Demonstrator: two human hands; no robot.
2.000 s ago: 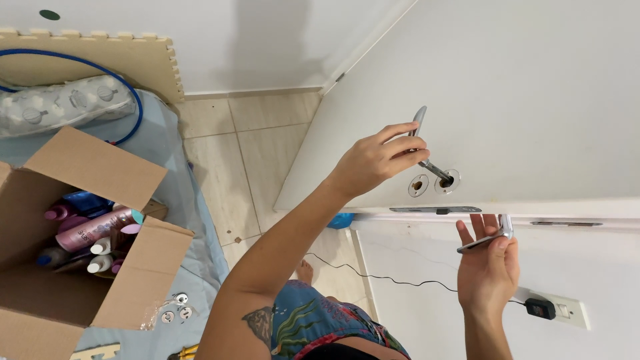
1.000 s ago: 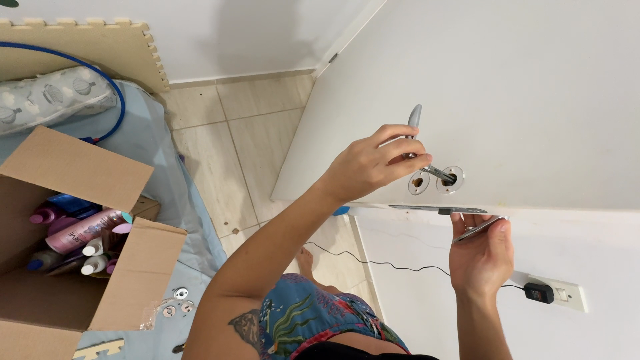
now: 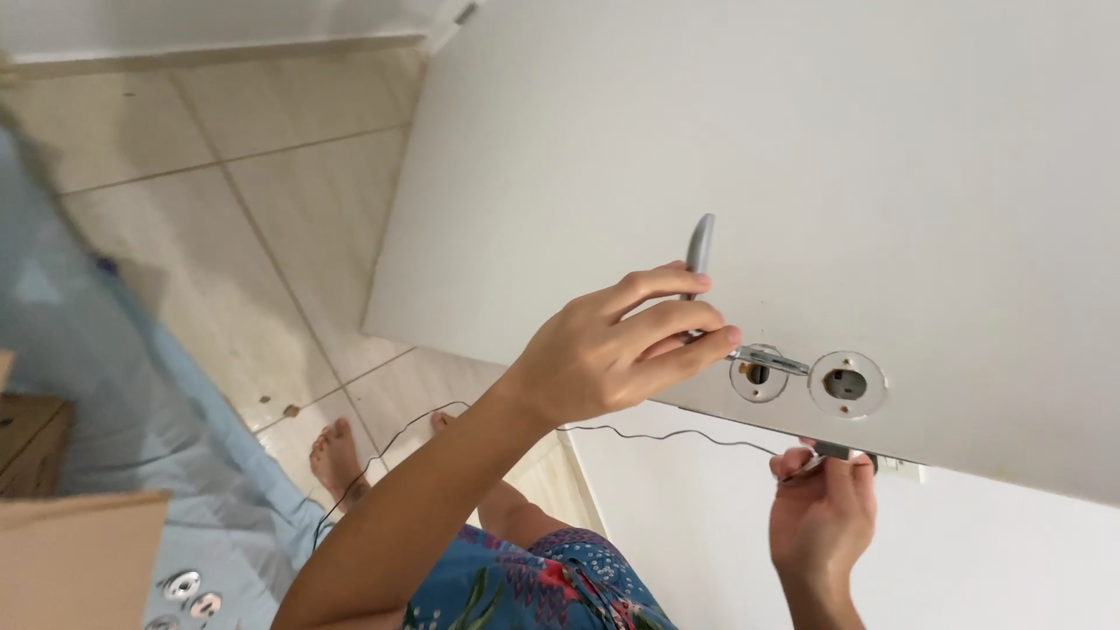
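Observation:
My left hand [image 3: 612, 350] grips a grey metal door lever handle [image 3: 702, 245]; its spindle end lies in front of the white door [image 3: 630, 192], between two round cutouts. The spindle's tip is outside the right cutout [image 3: 847, 383], which shows metal lock parts inside. Part of the spindle crosses the left cutout [image 3: 758, 374]. Below, my right hand [image 3: 824, 516] is at the door's edge with its fingers around a thin metal piece [image 3: 803, 468], mostly hidden. A dark part [image 3: 831, 450] shows at the edge beside those fingers.
A thin black cable [image 3: 682, 435] runs past my legs and behind my left arm. A wall socket [image 3: 906, 470] is partly behind the door. At lower left, a cardboard box flap [image 3: 79, 560] and round metal covers [image 3: 182, 585] are over a light blue sheet [image 3: 219, 490].
The spindle in my left hand has come out of the right cutout. My right hand has moved closer in under the door's edge. The view has shifted closer to the door.

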